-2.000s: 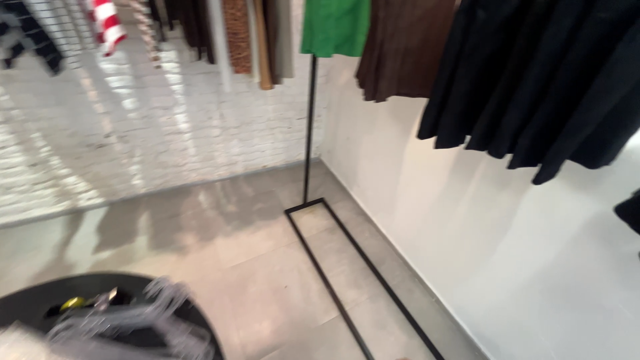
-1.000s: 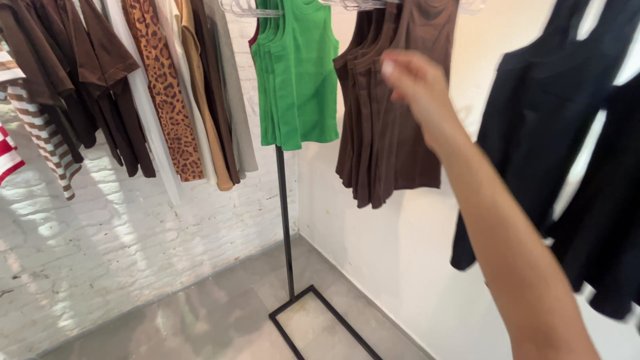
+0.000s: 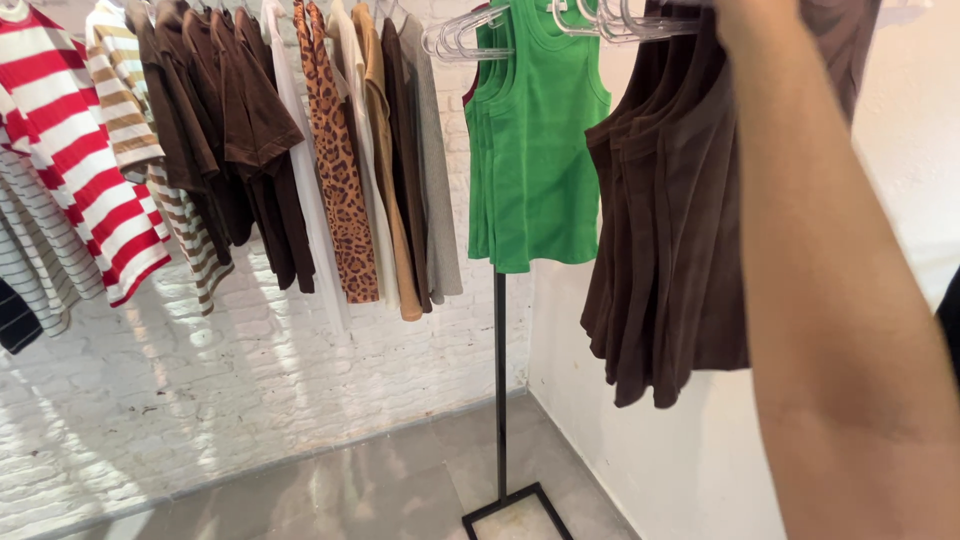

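My right forearm rises along the right side of the head view, in front of brown tank tops (image 3: 660,225) hanging in a close row. Only the wrist end of my right hand (image 3: 742,15) shows at the top edge, near the clear plastic hangers (image 3: 645,28) of the brown tops. The fingers are out of frame, so their hold is hidden. Left of the brown tops hang green ribbed tank tops (image 3: 559,150), with more clear hangers (image 3: 469,34) beside them. My left hand is not in view.
A black metal rack post (image 3: 501,390) stands on a rectangular floor frame (image 3: 536,491) near the corner. Along the white brick wall hang red-striped shirts (image 3: 82,142), brown shirts (image 3: 255,127), a leopard-print garment (image 3: 341,172) and several others.
The view has moved closer to the rack. My right hand, in front of the brown tops one second ago, is now up at the top edge by their hangers.
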